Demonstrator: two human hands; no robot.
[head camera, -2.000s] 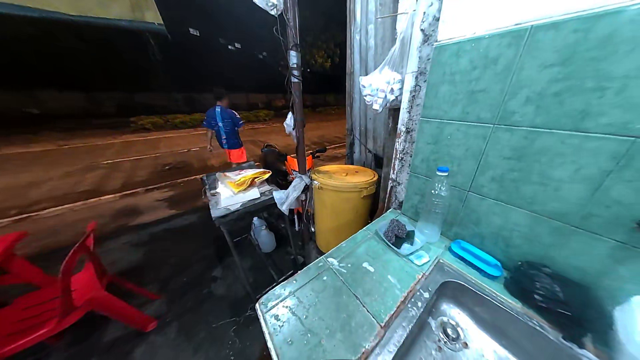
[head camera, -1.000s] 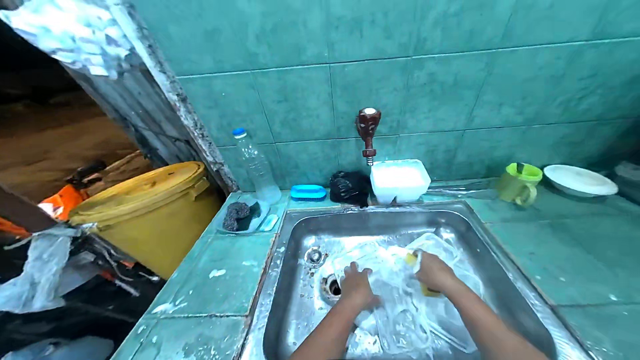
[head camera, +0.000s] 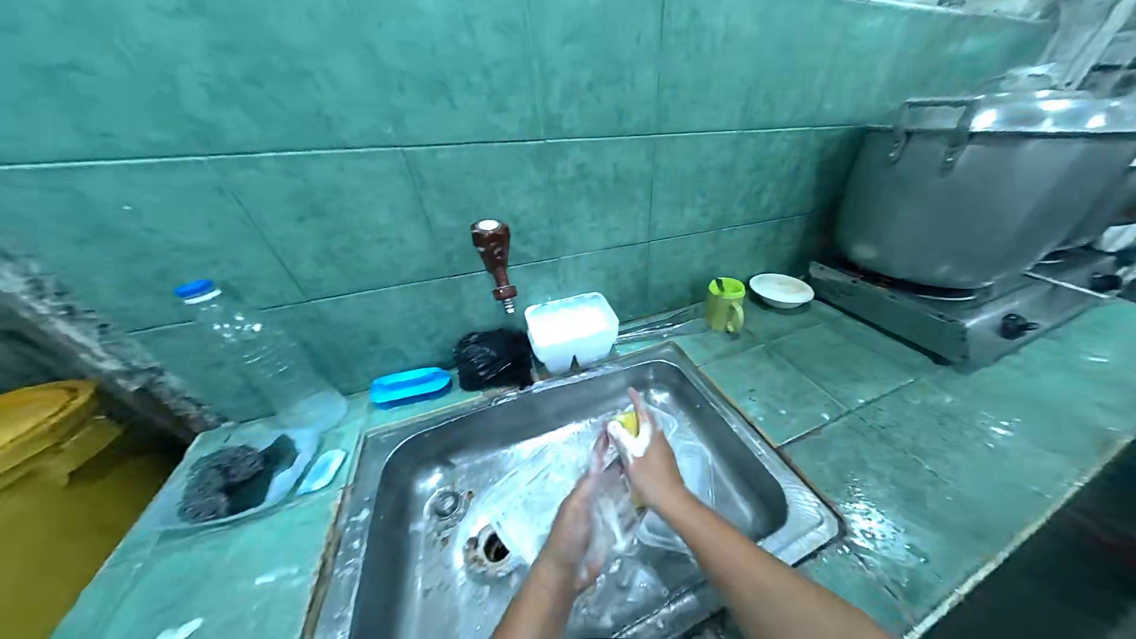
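Over the stainless steel sink (head camera: 426, 479), both of my hands are close together on thin clear plastic (head camera: 612, 524). My right hand (head camera: 650, 457) is closed round a yellow sponge (head camera: 628, 422) with some white suds on it. My left hand (head camera: 572, 528), fingers extended, lies against the plastic on the other side. More clear plastic pieces (head camera: 532, 488) lie wet in the sink beneath and beside the hands. An uncovered drain hole (head camera: 493, 546) shows left of my left hand. A brown-handled tap (head camera: 493, 257) sticks out of the green tiled wall behind.
Behind the sink stand a white tub (head camera: 572, 330), a black plastic bag (head camera: 493, 358) and a blue dish (head camera: 410, 386). To the left are a plastic bottle (head camera: 266, 355), a tray with scourers (head camera: 257, 497) and a yellow bin (head camera: 53, 479). Rightward are a green mug (head camera: 726, 304), a white bowl (head camera: 781, 290) and a large pot (head camera: 985, 195) on a stove (head camera: 967, 311).
The view has turned right since the first frame. From one second ago, my hands have come together, with the sponge and clear plastic between them.
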